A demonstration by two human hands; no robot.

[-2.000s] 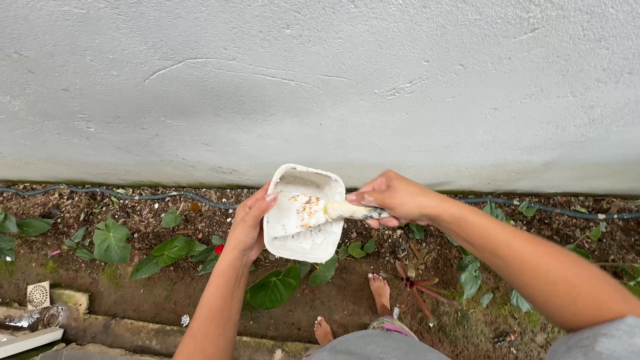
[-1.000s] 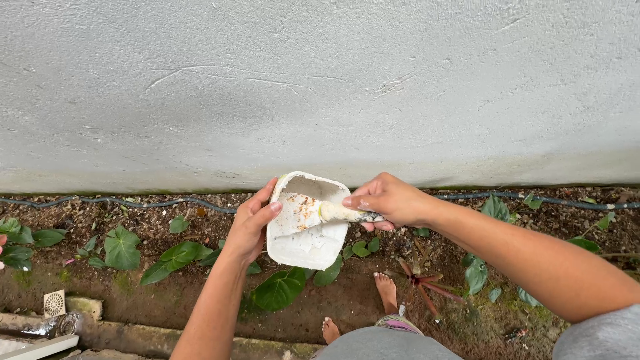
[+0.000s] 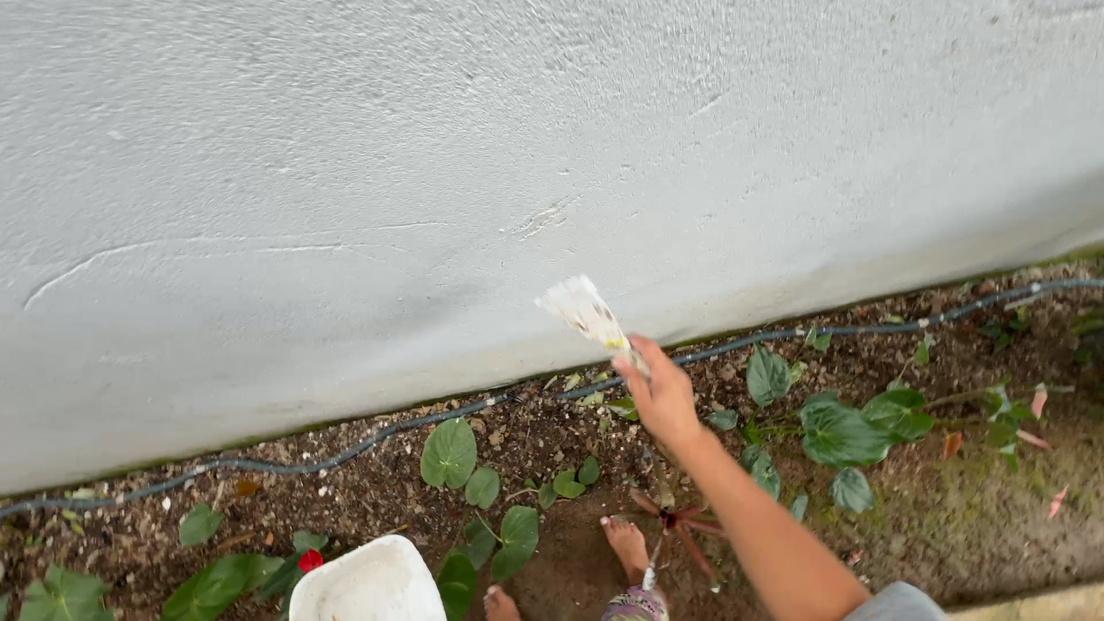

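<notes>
A paintbrush coated in white is gripped at its handle by my right hand, bristles pointing up and left. The brush is in front of the lower part of a white painted wall; whether the bristles touch it I cannot tell. At the bottom edge, left of my feet, a white plastic container is partly cut off by the frame. My left hand is out of view.
A dark hose runs along the wall's foot over mulchy soil. Leafy plants, a red flower and a reddish spiky plant grow close to my bare feet.
My right hand has taken the brush out of the container and up to the wall. The container is now lower in view and my left hand has left the frame. The view has tilted.
</notes>
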